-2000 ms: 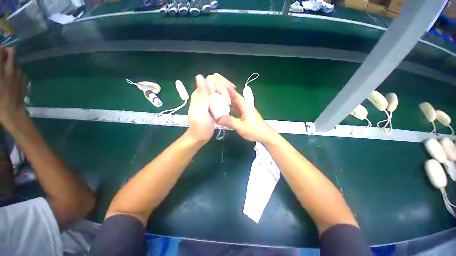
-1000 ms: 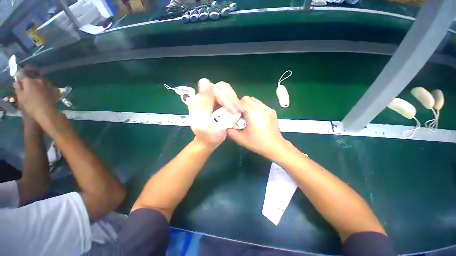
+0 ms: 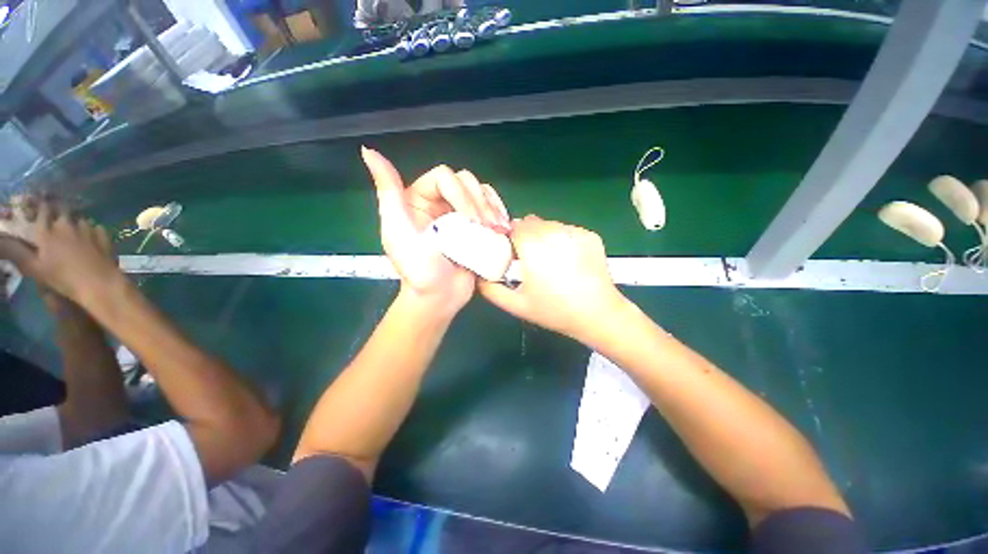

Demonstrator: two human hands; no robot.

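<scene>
An off-white oval device housing (image 3: 473, 245) with a small dark mark on its left end lies in my left hand (image 3: 426, 233). The left palm is turned up, with the thumb raised apart and the fingers curled behind the housing. My right hand (image 3: 563, 271) grips the housing's right end with its fingers closed round it. Both hands are bare and above the pale rail. The underside of the housing is hidden by my hands; I cannot tell if it is fully closed.
A closed corded unit (image 3: 649, 205) lies beyond the rail (image 3: 672, 271). A white paper strip (image 3: 608, 420) lies below my right forearm. A slanted grey post (image 3: 867, 141) and several cream units (image 3: 912, 222) are at right. Another worker's arms (image 3: 163, 335) are at left, near small parts (image 3: 159, 222).
My left hand has opened out, thumb lifted, showing more of the housing. The housing's dark mark has moved left. The loose unit with the loop sits further right in view.
</scene>
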